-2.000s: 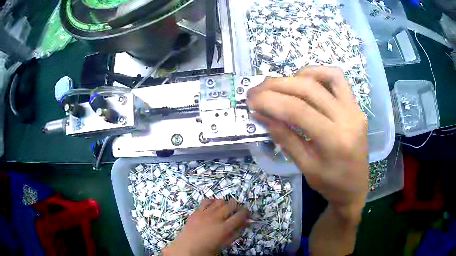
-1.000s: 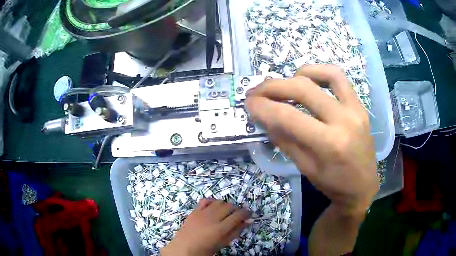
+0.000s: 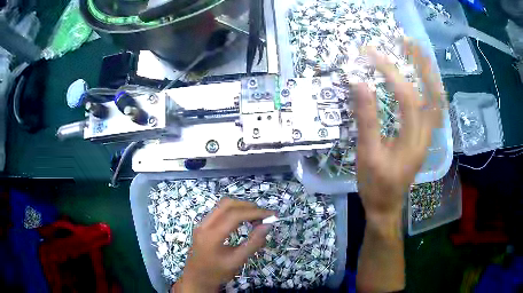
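My left hand (image 3: 221, 243) is over the lower parts bin (image 3: 137, 212) and pinches a white-headed stem part (image 3: 270, 220) between thumb and fingertip, its thin stem pointing right. My right hand (image 3: 395, 126) is blurred, fingers spread, over the upper parts bin (image 3: 444, 154), right of the assembly fixture (image 3: 261, 103). No part shows in it. The fixture is a silver block with screws and a small green spot. Both bins are heaped with white-headed parts.
The air cylinder (image 3: 129, 117) with two dark knobs stands left on the pale base plate (image 3: 172, 154). The steel bowl feeder (image 3: 166, 34) is at the top left. A small clear box (image 3: 476, 123) is at the right, and the small-parts tray (image 3: 434, 207) at the lower right.
My right hand has left the fixture, moved right and opened. My left hand has risen from the heap with a part in its fingertips. The machine appears slightly further right and up in the view.
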